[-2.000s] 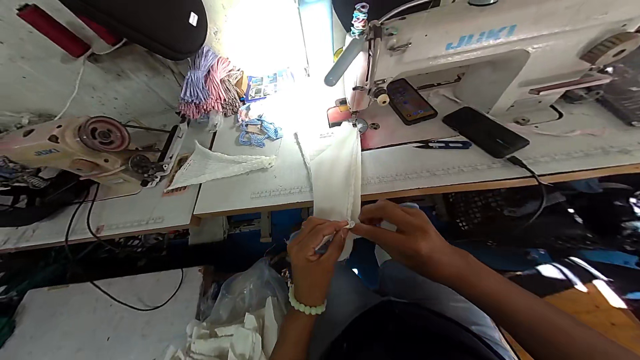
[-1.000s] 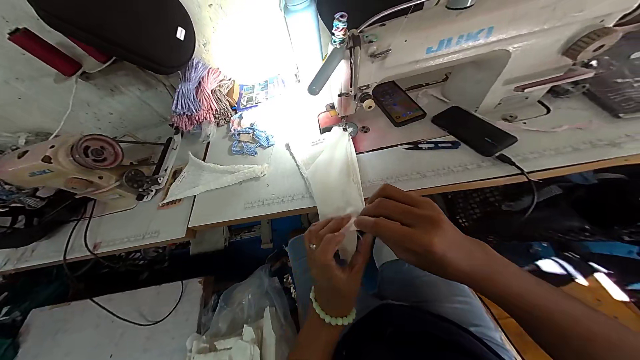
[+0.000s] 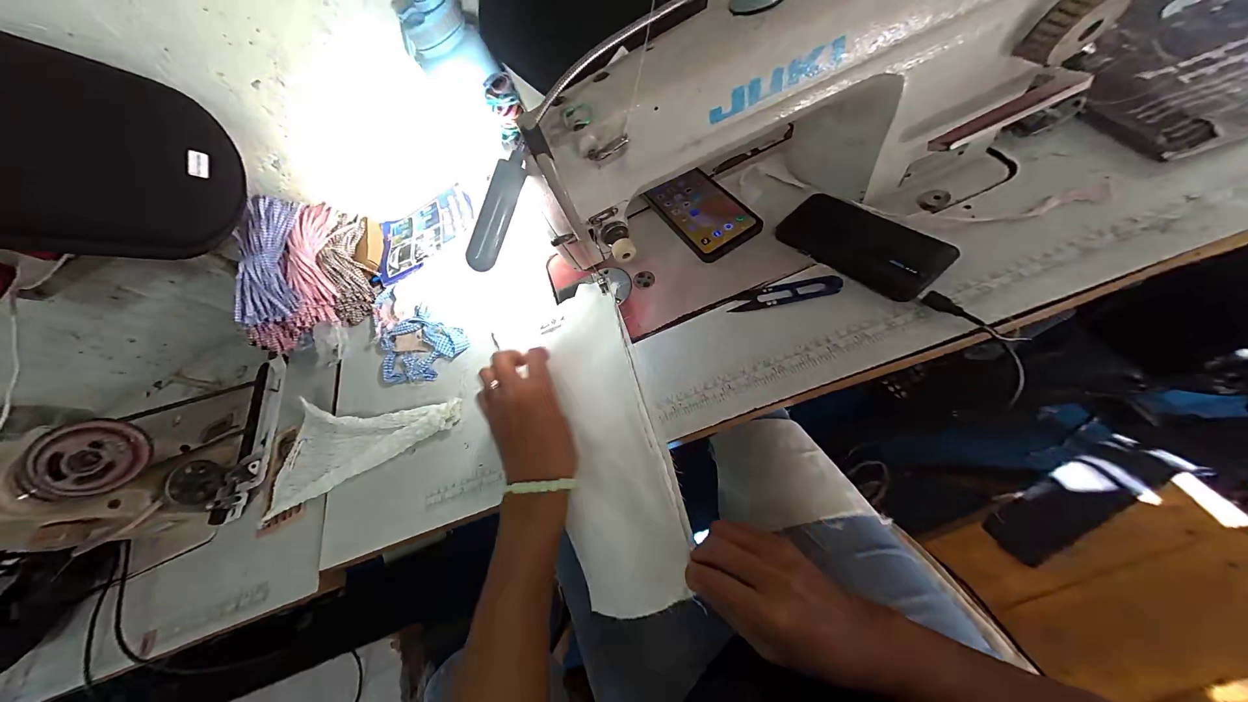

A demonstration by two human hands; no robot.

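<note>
A long piece of white fabric (image 3: 624, 468) runs from under the presser foot (image 3: 606, 285) of a Juki sewing machine (image 3: 760, 88) down over the table edge. My left hand (image 3: 526, 409), with a ring and a pale bead bracelet, lies at the fabric's left edge near its upper part; its fingers are bent, and whether they grip the edge cannot be told. My right hand (image 3: 760, 585) has its fingertips closed on the fabric's lower right edge. A second, crinkled white fabric piece (image 3: 361, 448) lies on the table to the left.
Right of the needle lie a lit smartphone (image 3: 704, 213), a black phone (image 3: 866, 244) with a cable and thread snips (image 3: 788, 292). Bundled cords (image 3: 302, 263) and blue checked strips (image 3: 421, 346) lie left. A second sewing machine (image 3: 97, 478) and a black case (image 3: 107, 146) stand further left.
My hands, together at the fabric's lower part before, are now apart. The left has moved up toward the needle along the left edge; the fabric hangs spread out. The view has moved closer.
</note>
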